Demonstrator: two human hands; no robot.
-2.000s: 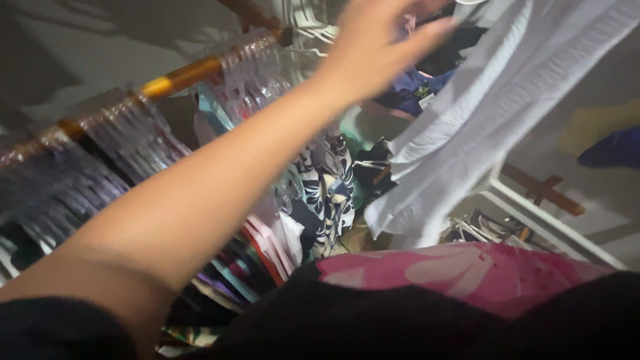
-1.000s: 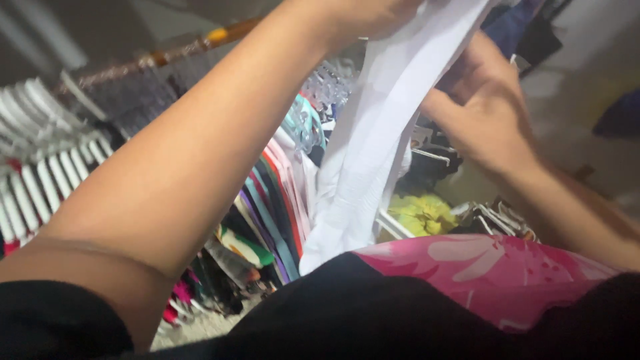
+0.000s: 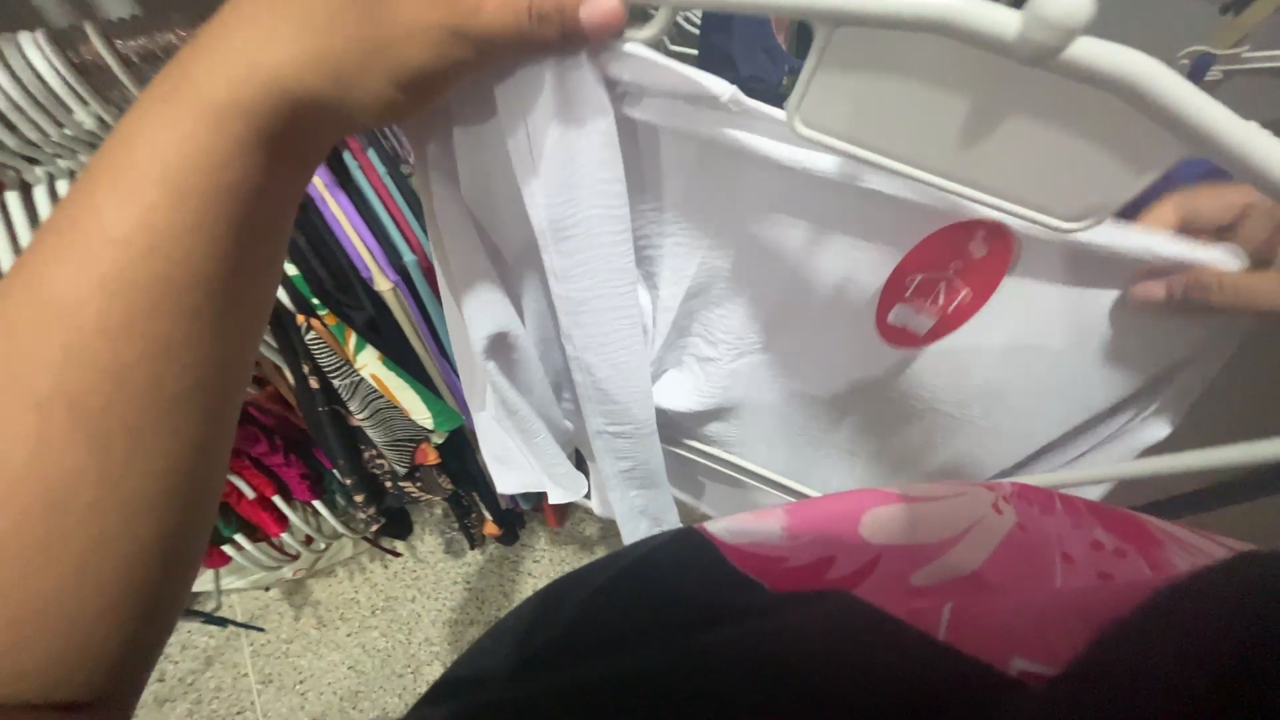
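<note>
A white cloth garment (image 3: 780,330) is spread wide between my two hands. My left hand (image 3: 480,40), at the top, grips its left upper edge beside a white metal rack rail. At the right edge my right hand (image 3: 1205,245) pinches the other upper corner between thumb and fingers. A round red sticker (image 3: 945,283) with a pale drawing is on the garment's right part. A white rail (image 3: 920,15) crosses above the cloth, with a thin wire frame (image 3: 950,185) below it. Part of my left hand's fingers is cut off by the top edge.
Colourful clothes (image 3: 380,290) hang in a dense row at the left, near white hangers (image 3: 45,110). Red and magenta garments (image 3: 265,480) hang lower. Speckled floor (image 3: 380,620) shows below. A pink floral cloth (image 3: 960,560) lies against my dark clothing. A lower white bar (image 3: 1160,465) runs at the right.
My hands have moved apart, and the white garment that hung narrow between them is spread open, its red sticker showing. The view has shifted.
</note>
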